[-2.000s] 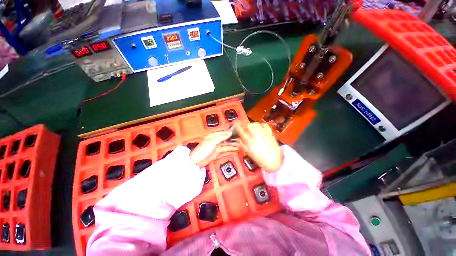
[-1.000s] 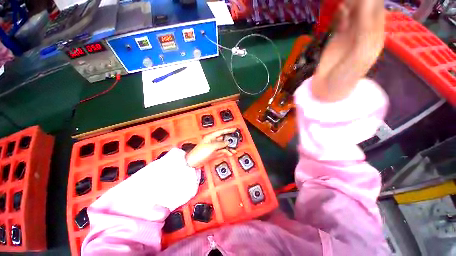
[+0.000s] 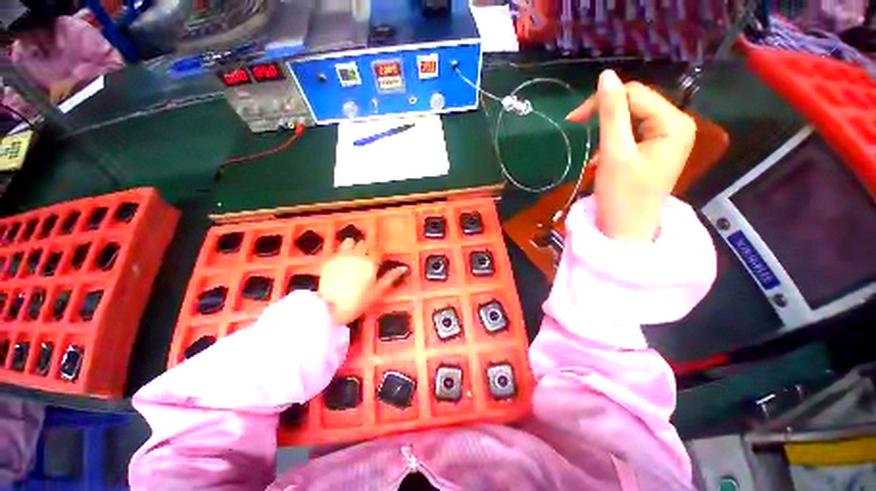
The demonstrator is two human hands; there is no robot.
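Note:
The red-orange foam tray (image 3: 397, 227) lies in front of me with dark units in its pockets. Its two right columns hold units with round centres, such as the grey-rimmed watch body (image 3: 447, 323). The pocket top middle is empty. My left hand (image 3: 348, 279) is over the tray's middle, fingers spread, touching or just above a black unit (image 3: 393, 271) and another in the top row. My right hand (image 3: 634, 158) is raised right of the tray, over the orange fixture (image 3: 703, 153), fingers bent. A thin pale line runs beneath its fingertips; whether it is held is unclear.
A blue control box (image 3: 389, 84) and power supply (image 3: 257, 99) stand at the back, with paper (image 3: 389, 163), a pen (image 3: 383, 135) and a looped thin lead (image 3: 499, 144). Another filled tray (image 3: 144, 278) is left. A monitor (image 3: 816, 225) and red tray (image 3: 826, 115) are right. A person sits far left.
The view has turned left. My left hand has moved left from the unit it held. My right hand has come down from the fixture's lever. The bottom-row pocket that was empty now holds a unit.

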